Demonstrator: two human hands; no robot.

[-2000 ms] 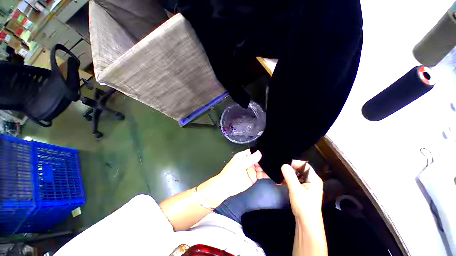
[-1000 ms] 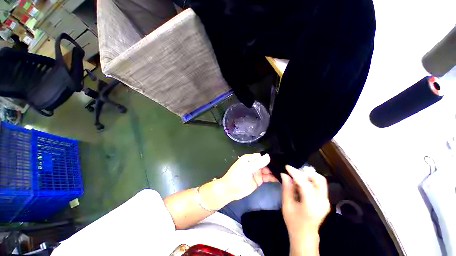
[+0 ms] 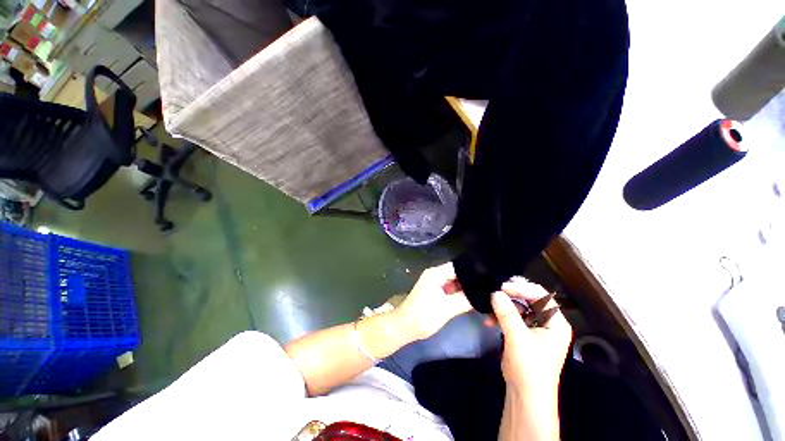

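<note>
A large black garment (image 3: 551,129) hangs off the table edge, its narrow lower end (image 3: 479,282) between my two hands. My left hand (image 3: 435,300) is closed on the left side of that end. My right hand (image 3: 532,332) pinches the right side with thumb and fingertips. Small dark snips (image 3: 541,311) lie in my right hand, their blades pointing away from the cloth. More black cloth (image 3: 465,392) lies on my lap. Any needle or thread is too fine to see.
The white table (image 3: 641,258) is at right with a black thread cone (image 3: 684,165) and a grey one (image 3: 753,77). A fabric bin (image 3: 275,112), waste bin (image 3: 417,212), blue crate (image 3: 69,310) and office chair (image 3: 64,146) stand on the floor.
My right hand has turned, and the snips' blades now show. It lifted away a second ago and is back at the cloth end. My left hand still holds the garment.
</note>
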